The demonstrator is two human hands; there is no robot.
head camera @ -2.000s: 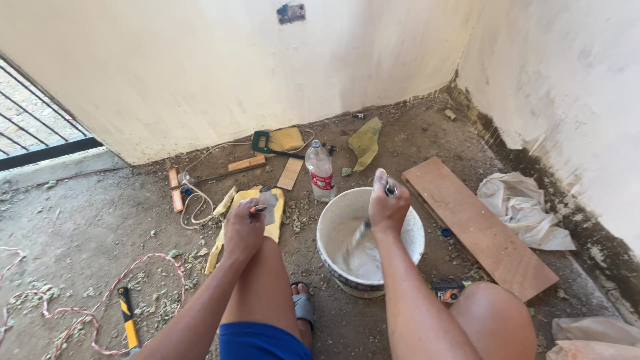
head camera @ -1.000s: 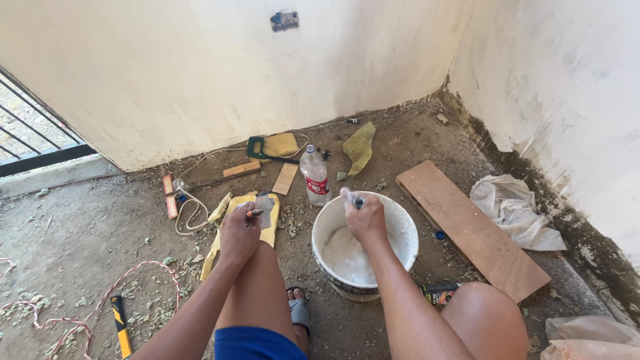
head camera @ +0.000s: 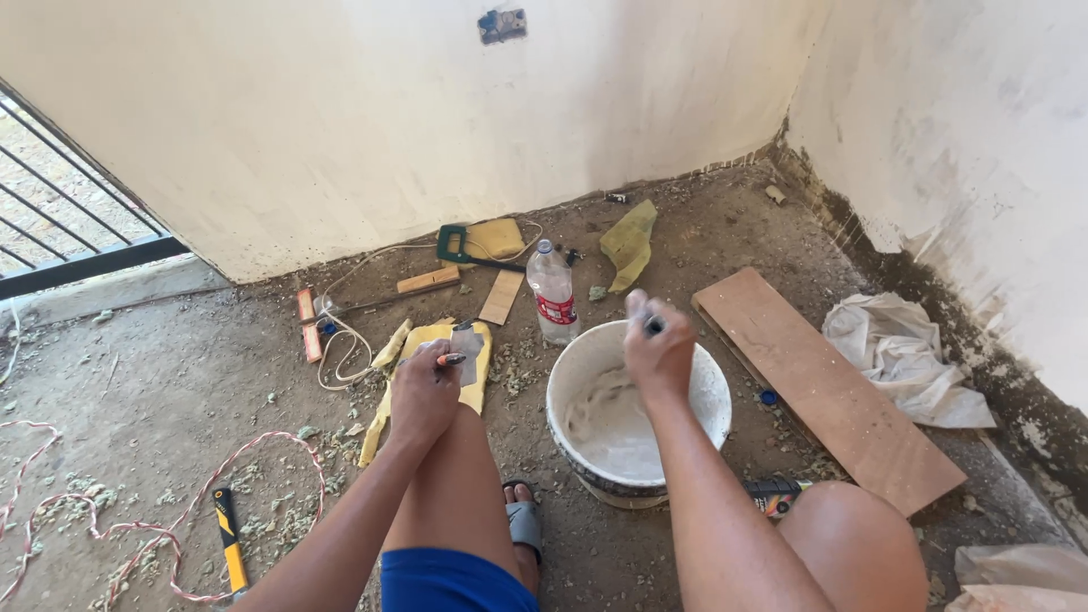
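A white plastic bucket (head camera: 561,399) with whitish wet material on its inner wall and bottom stands between my knees. My right hand (head camera: 660,344) is closed around the dark handle of a tool above the bucket's back rim; the tool's lower part is hidden. Resting at my knee, my left hand (head camera: 427,382) grips a putty knife (head camera: 467,344) with an orange-tipped handle and a grey, smeared blade. Under that blade lies a yellow foam-like piece (head camera: 478,393) on the floor. Just behind the bucket a clear plastic bottle (head camera: 552,293) with a red label stands upright.
A wooden board (head camera: 824,387) lies right of the bucket, beside a crumpled whitish sheet (head camera: 901,357). Near the back wall are a green-framed hacksaw (head camera: 452,244), wood scraps (head camera: 501,297) and yellow pieces. At left lie a hammer (head camera: 228,535) and a twisted red-and-white cord (head camera: 161,529).
My right hand, lower over the bucket two seconds ago with a tool reaching down into it, is now at the back rim. My left hand keeps its hold at the knee.
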